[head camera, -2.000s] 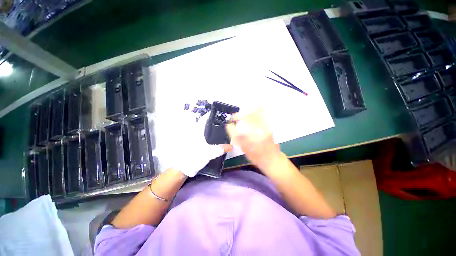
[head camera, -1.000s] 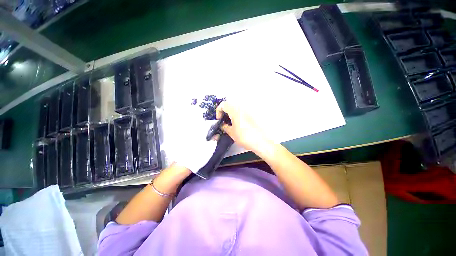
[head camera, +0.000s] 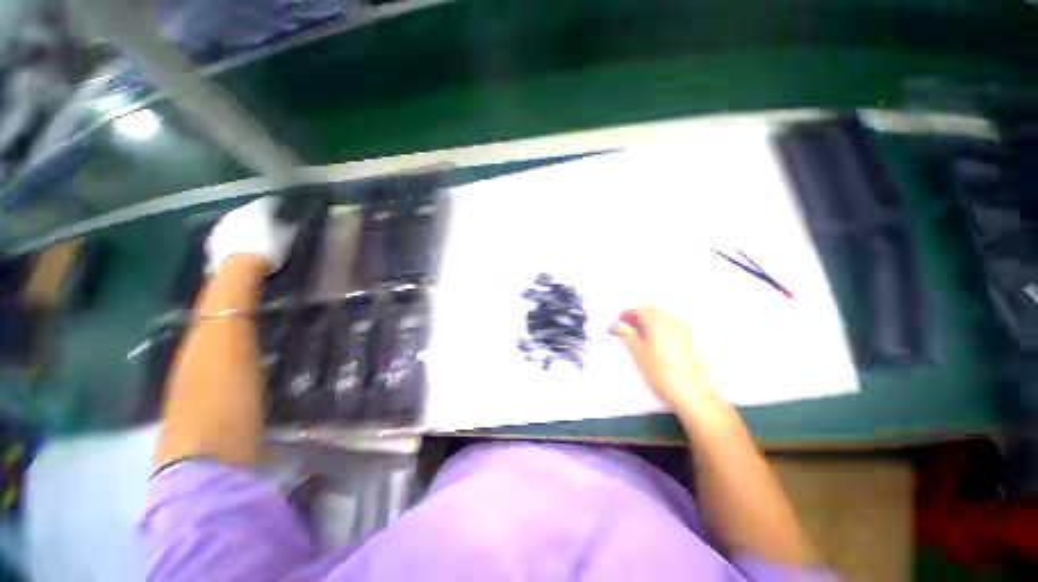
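The picture is blurred. My gloved left hand (head camera: 245, 233) is over the back row of the clear tray at left, among black housings (head camera: 393, 244); whether it grips one is hidden. My bare right hand (head camera: 666, 352) is above the white work sheet (head camera: 512, 222), fingertips pinched together, just right of the loose pile of small dark parts (head camera: 554, 322). A tiny speck shows at its fingertips, too blurred to tell if it is a part. One back-row pocket (head camera: 340, 250) shows pale with no housing.
Dark tweezers (head camera: 754, 273) lie on the sheet's right part. Spare black housings (head camera: 894, 290) lie on the green bench right of the sheet. More dark trays stand at the far right. A tan cardboard piece (head camera: 848, 512) and a red thing (head camera: 973, 529) are below the bench's right edge.
My left hand has moved from the front of the sheet to the tray at left. The housing has left the sheet's front. My right hand has moved right, off the pile. The view has shifted.
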